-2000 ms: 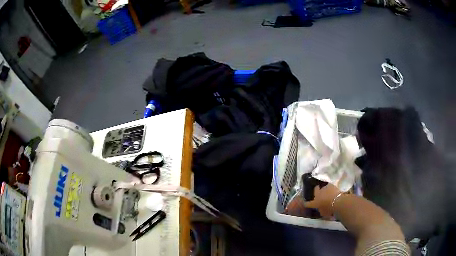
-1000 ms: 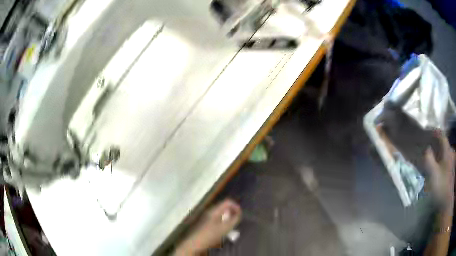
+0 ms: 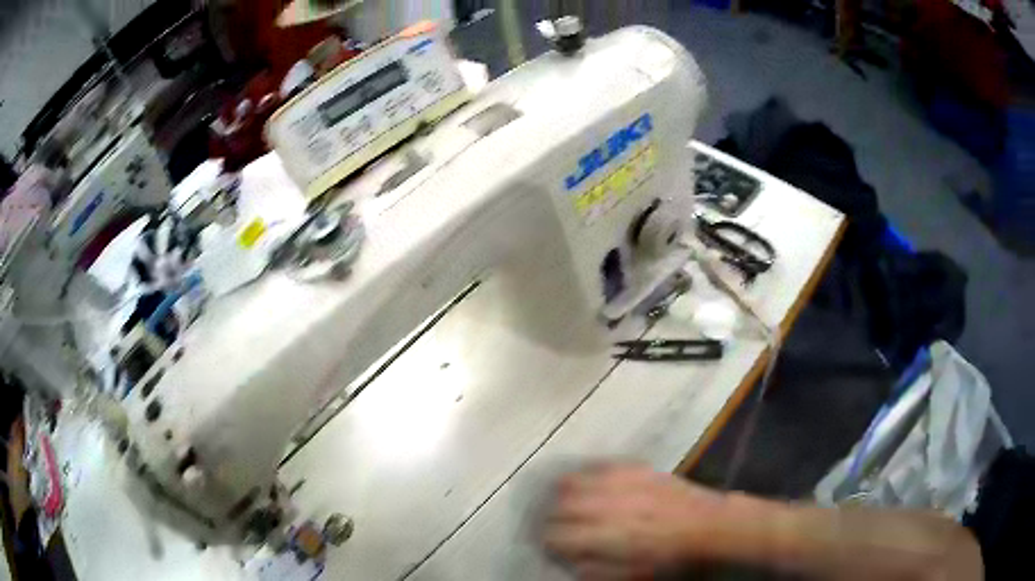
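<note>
The white JUKI sewing machine (image 3: 454,216) stands on the white machine table (image 3: 454,511). My right hand (image 3: 619,524) is blurred, low over or on the table's near part, with the forearm coming in from the right. Its fingers point left; whether it holds something cannot be told. My left hand is not in view. Black thread snips (image 3: 667,350) lie on the table near the needle end. Black-handled scissors (image 3: 738,246) lie beyond them. A pale strip (image 3: 743,306) hangs over the wooden edge.
The white basket with white cloth (image 3: 936,431) is at right, partly behind my forearm. Dark cloth (image 3: 817,170) lies beyond the table. A control panel (image 3: 369,102) sits atop the machine. A tray of small parts (image 3: 724,185) is at the table's far corner. Another machine (image 3: 102,204) stands at left.
The view has swung to the machine. My right hand has moved from the basket to the table. My left hand and the dark item held at the basket are out of view.
</note>
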